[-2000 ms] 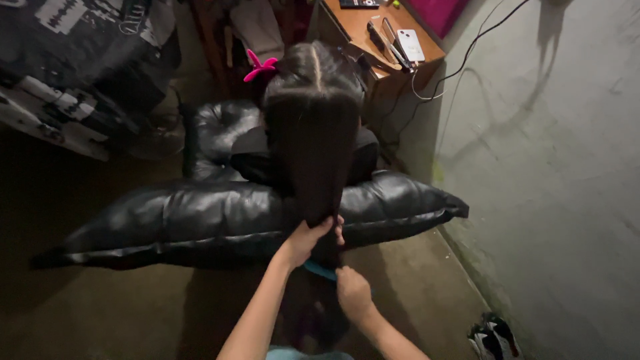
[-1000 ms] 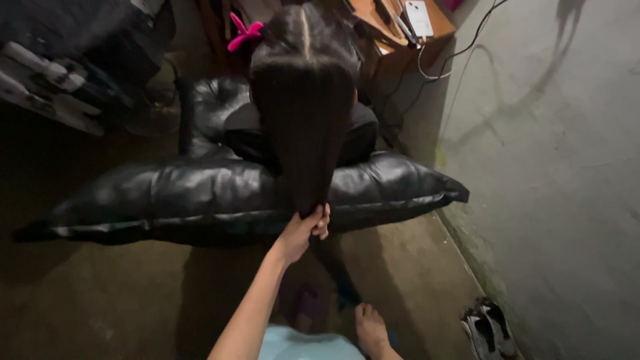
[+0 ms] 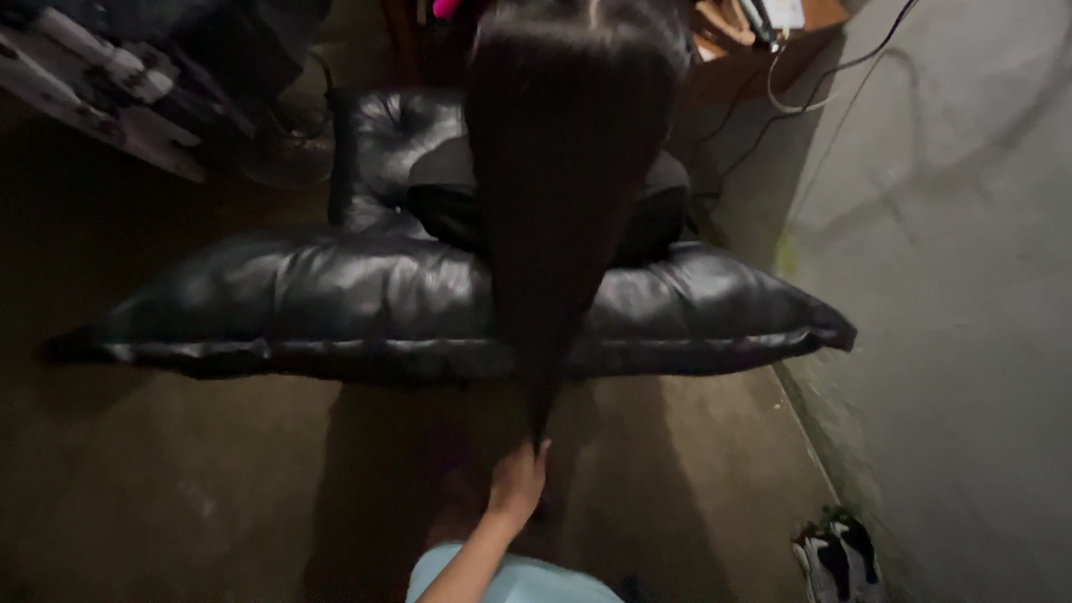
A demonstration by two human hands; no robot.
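Note:
A person sits with their back to me on a black padded chair, and their long dark hair point(image 3: 553, 167) hangs down over the chair's black leather-like backrest point(image 3: 377, 301). My left hand point(image 3: 517, 484) is closed around the tapered lower end of the hair, below the backrest. The hair narrows to a thin lock just above my fingers. My right hand is outside the view. At the top edge, part of a pink hair accessory point(image 3: 446, 8) shows to the left of the head.
A wooden table point(image 3: 808, 38) at the upper right bears a phone and other items, with a white cable point(image 3: 775, 92) hanging down. A grey wall point(image 3: 963, 293) bounds the right side. Black and white shoes point(image 3: 837, 557) lie on the floor beside it. Dark fabric point(image 3: 209, 50) fills the upper left.
My left hand has slid down to the ends of the hair. Two seconds ago my right hand held a blue object at the hair; now that hand is out of view.

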